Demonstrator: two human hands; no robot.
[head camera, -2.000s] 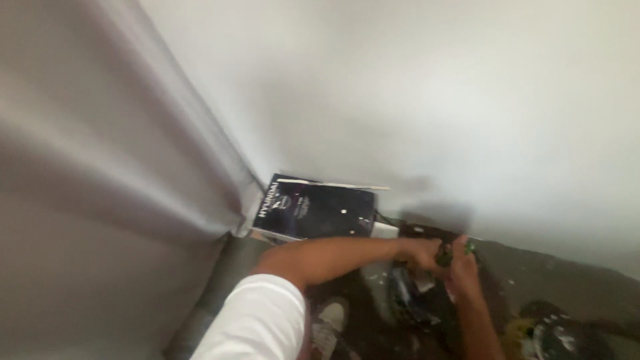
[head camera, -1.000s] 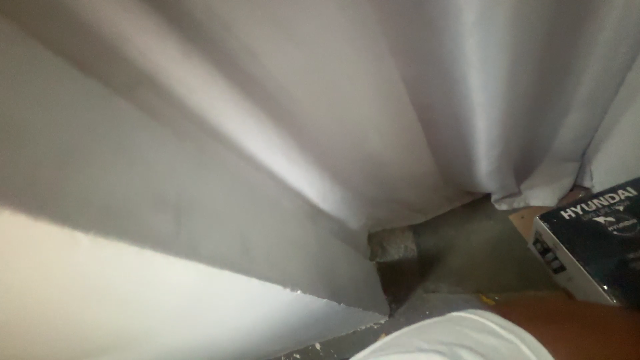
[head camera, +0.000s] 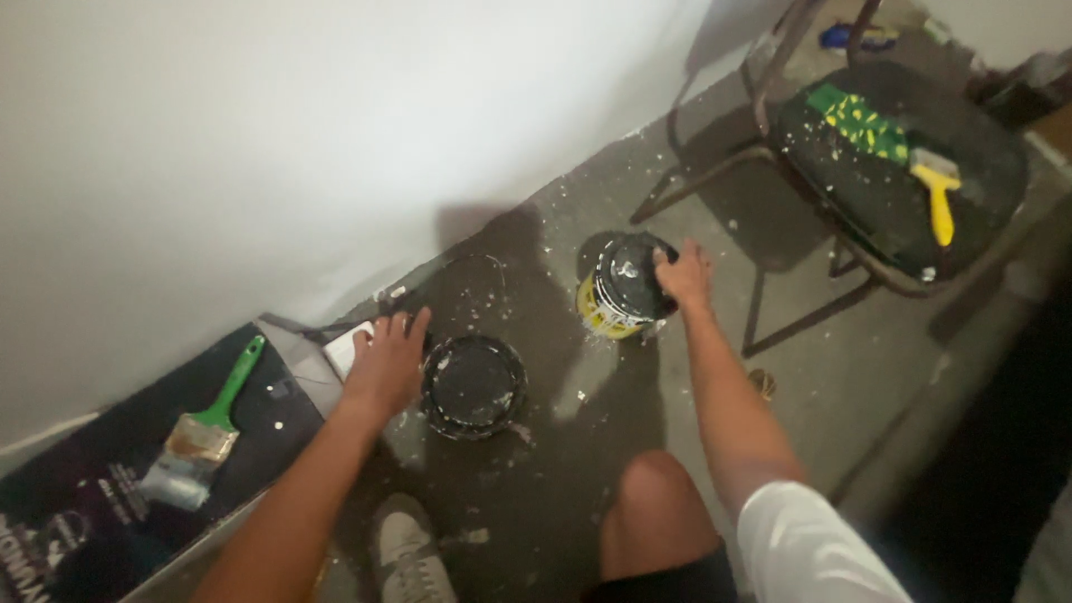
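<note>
My right hand (head camera: 688, 272) rests on the dark lid of a paint can (head camera: 615, 289) with a yellow label, its thumb on the lid; whether it grips the rim is unclear. My left hand (head camera: 387, 360) is spread beside a white box-like object (head camera: 345, 350), its fingers over that object's edge. Just right of the left hand, a round black lid or shallow tray (head camera: 474, 387) with paint marks lies on the floor. A paintbrush with a green handle (head camera: 241, 373) lies on a dark Hyundai box (head camera: 285, 419) at the lower left.
A metal-framed chair (head camera: 804, 176) stands at the upper right. On its dark seat lie a yellow-handled brush (head camera: 938, 197) and a green, yellow-patterned item (head camera: 863, 126). A white wall (head camera: 251, 167) rises behind. My knee and shoe are near the bottom edge.
The view has swung far, from the curtain to the paint can and chair. My hands, close together two seconds ago, are now apart, the right one on the can.
</note>
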